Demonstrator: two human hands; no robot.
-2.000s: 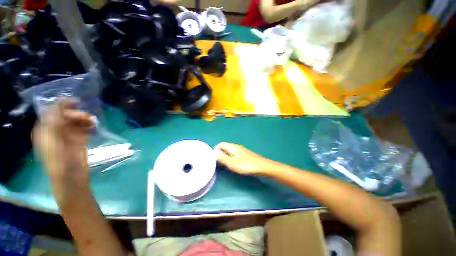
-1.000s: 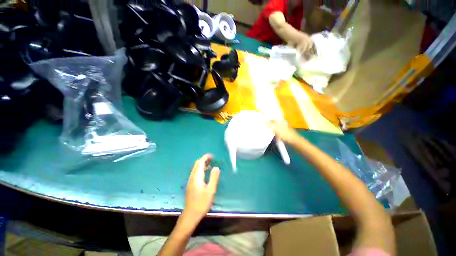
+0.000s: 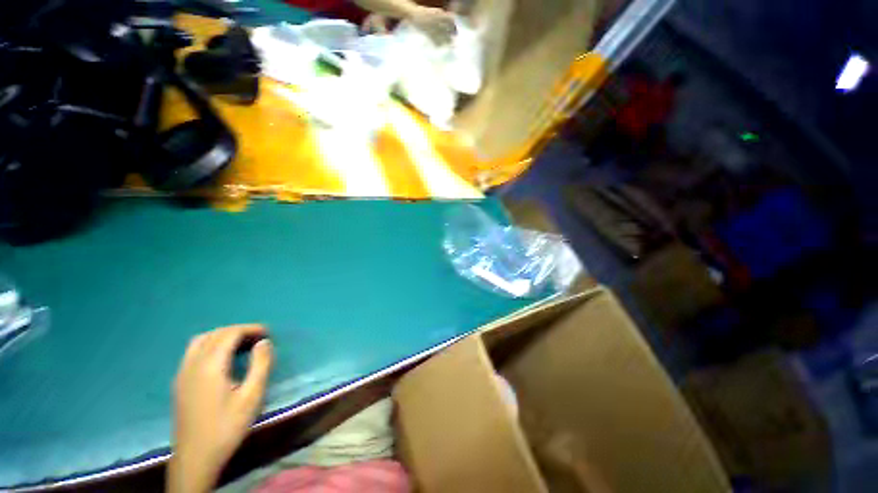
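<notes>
My left hand (image 3: 219, 395) is over the near edge of the green bench, thumb and fingers apart; a dark spot shows between them, too blurred to name. A faint skin-toned shape low inside the open carton (image 3: 448, 414) may be my right hand; I cannot tell what it does. A white sliver shows at the carton's inner flap. The clear bag (image 3: 501, 260) with a white piece in it lies at the bench's right edge. The other clear bag (image 3: 17, 316) is cut off at the left edge.
Black cup-shaped housings (image 3: 183, 144) are heaped at the upper left. Blurred white items (image 3: 351, 91) and a milky bag (image 3: 433, 82) lie on the orange sheet (image 3: 270, 159). Another person's hand touches that bag. A large carton (image 3: 525, 67) stands beyond, with a dim aisle right.
The view has swung right. The white housing that my right hand held over the bench is no longer there. My right arm has left the bench top; my left hand stays near the front edge.
</notes>
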